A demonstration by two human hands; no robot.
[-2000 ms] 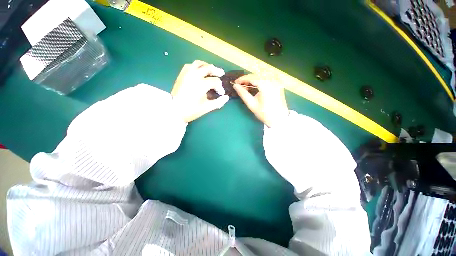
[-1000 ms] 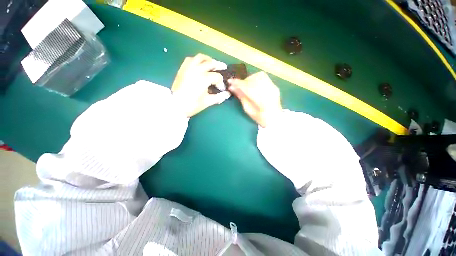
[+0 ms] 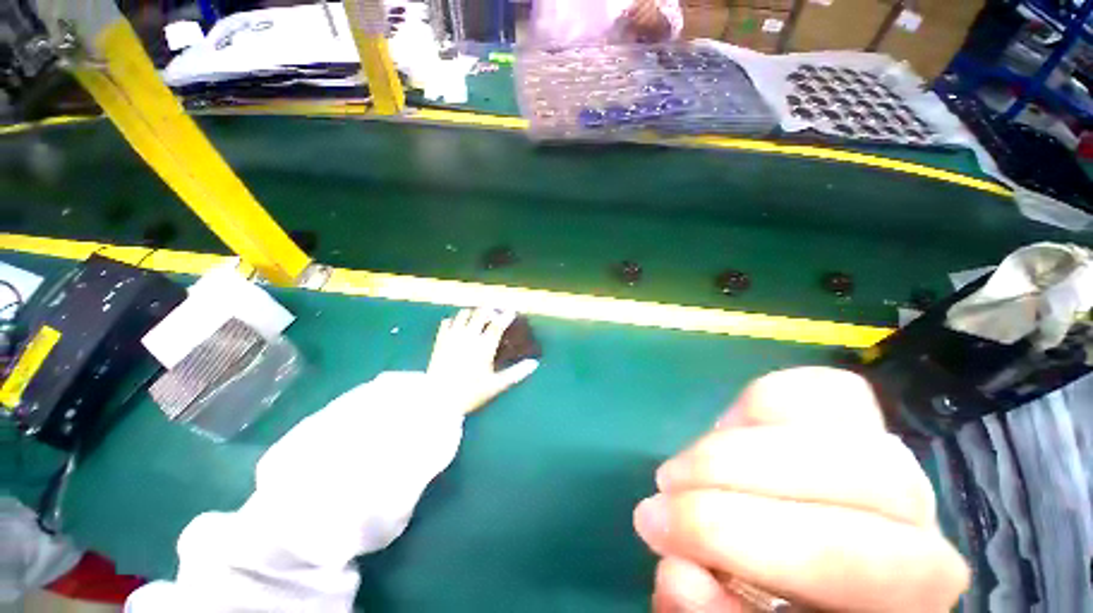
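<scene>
My left hand (image 3: 470, 359) lies on the green bench mat near the yellow edge, with white-tipped fingers and thumb around a dark part (image 3: 518, 344). Whether this is the round black part or the fixture under it, I cannot tell. My right hand (image 3: 803, 491) is large and close to the camera at the lower right, raised off the mat, its fingers curled. A slim thin tool (image 3: 755, 593) shows under its fingers at the bottom edge; most of it is hidden.
Black discs (image 3: 734, 283) lie spaced on the green conveyor belt (image 3: 396, 180). A clear plastic tray (image 3: 234, 389) and black equipment box (image 3: 90, 341) are at left, a yellow post (image 3: 198, 162) behind. A black bin (image 3: 995, 347) is at right. A person's hand (image 3: 647, 17) shows beyond large trays.
The view has tilted up, showing the far side of the line. My right hand has left the dark part and come up close to the camera. My left hand stays at the part.
</scene>
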